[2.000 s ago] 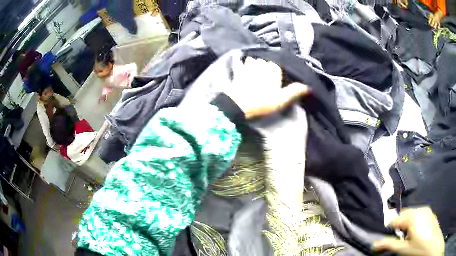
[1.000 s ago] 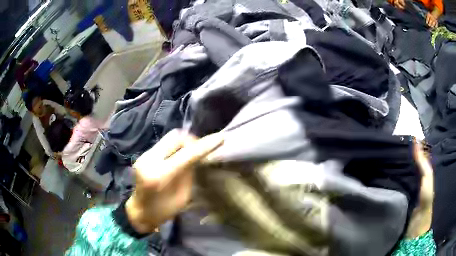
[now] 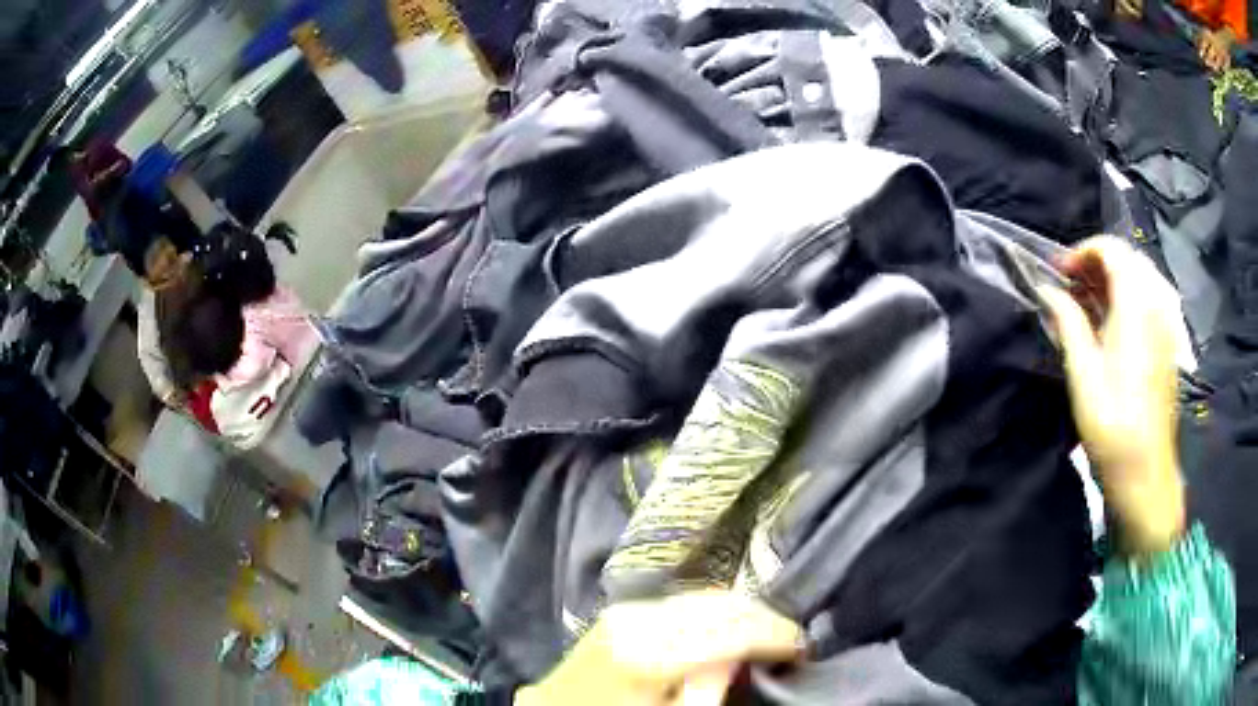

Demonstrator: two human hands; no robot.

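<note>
A dark grey denim jacket (image 3: 828,331) lies bunched in front of me, with a yellow-green feather-like embroidery (image 3: 711,469) showing on a folded part. My left hand (image 3: 662,648) is at the bottom middle on the jacket's near edge, fingers bent over the cloth, cut off by the frame and blurred. My right hand (image 3: 1111,352) is at the right side, thumb and fingers pinching the jacket's edge. No snips can be made out in either hand.
A heap of similar garments (image 3: 676,97) rises behind the jacket. More dark garments (image 3: 1221,345) lie at the right. A pale bin (image 3: 352,186) and children (image 3: 228,324) are at the left. A person in an orange sleeve (image 3: 1221,17) is at the top right.
The jacket has been turned and refolded, and the pale inner side is now mostly covered. My left hand has moved down to the near edge. My right hand has moved up along the right side.
</note>
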